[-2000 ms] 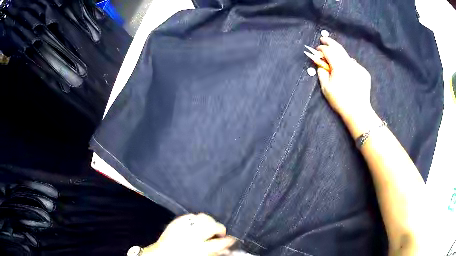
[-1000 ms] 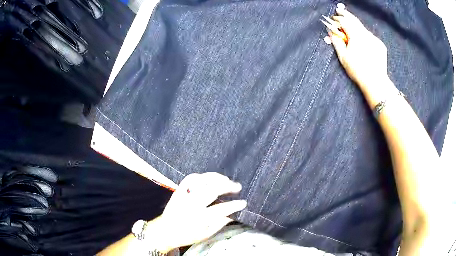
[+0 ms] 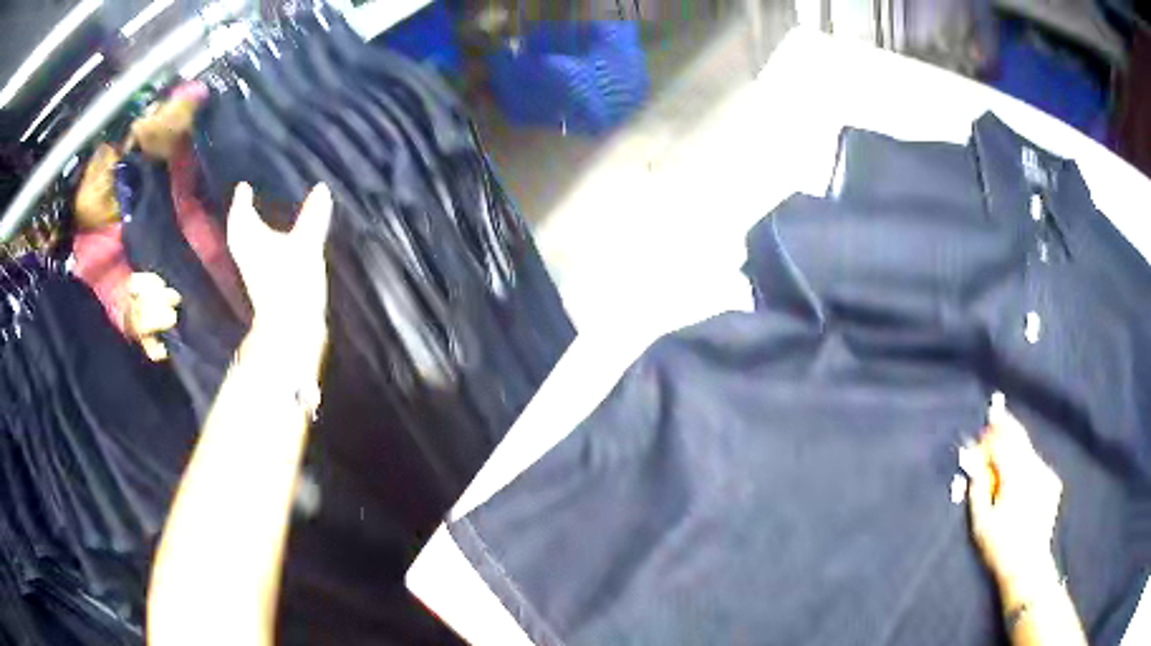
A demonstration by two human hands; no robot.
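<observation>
A dark denim garment (image 3: pixel 783 467) lies spread on the white table (image 3: pixel 669 271), its collar toward the upper right and its hem at the lower left. Pale buttons (image 3: pixel 1032 328) show down its placket. My right hand (image 3: pixel 1016 486) rests on the placket, closed around small orange thread snips (image 3: pixel 995 477); their metal tips do not show clearly. My left hand (image 3: pixel 284 246) is raised off the table in front of the hanging dark garments (image 3: pixel 429 227), thumb and fingers spread, holding nothing.
A curved pale rail (image 3: pixel 114 107) packed with dark garments runs at the left. Another person's hand (image 3: pixel 152 312) and red sleeves show among them. Blue crates or bags (image 3: pixel 568 76) stand on the floor beyond. Strip lights show at the upper left.
My view has swung left and up. My left hand has let go of the hem and moved to the hanging garments. My right hand stays at the placket with the snips. Another person has come into view.
</observation>
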